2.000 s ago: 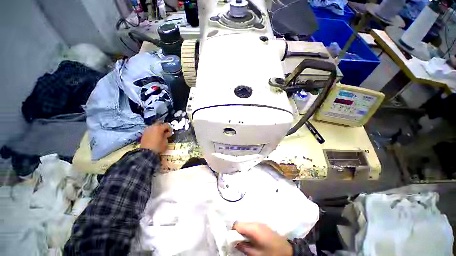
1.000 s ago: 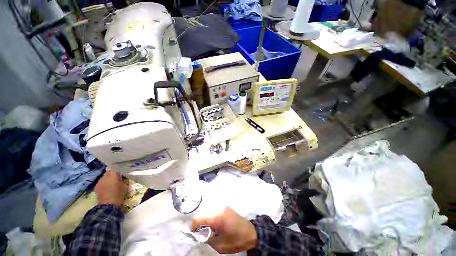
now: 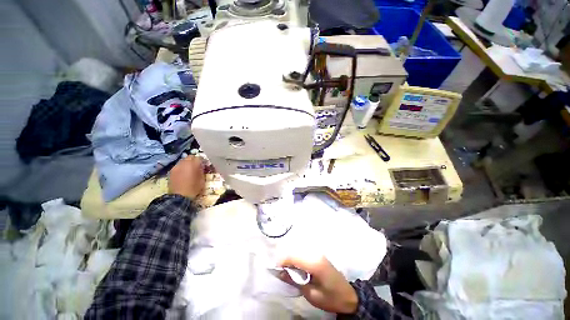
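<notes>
The cream JUKI sewing machine head (image 3: 253, 119) stands in the middle. White cloth (image 3: 219, 262) lies under its needle area (image 3: 275, 219) and spreads towards me. My right hand (image 3: 322, 281) is on the cloth in front of the needle area, with a folded white edge pinched between thumb and fingers. My left hand (image 3: 187, 177) rests on the table left of the head, beside the grey-blue plastic bag (image 3: 140, 119). Its fingertips are partly hidden, and small white pieces (image 3: 195, 152) show just behind them. I cannot tell whether it holds one.
A control panel (image 3: 420, 112), black thread snips (image 3: 377, 147) and small thread spools (image 3: 369, 111) are right of the head. A beige metal box (image 3: 369, 62) stands behind. White cloth is heaped at right (image 3: 500, 269) and left (image 3: 56, 262). A blue bin (image 3: 431, 56) is at the back right.
The view swung right and then back left. My right hand has come nearer the needle area and now pinches a folded cloth edge. My left hand remains beside the bag.
</notes>
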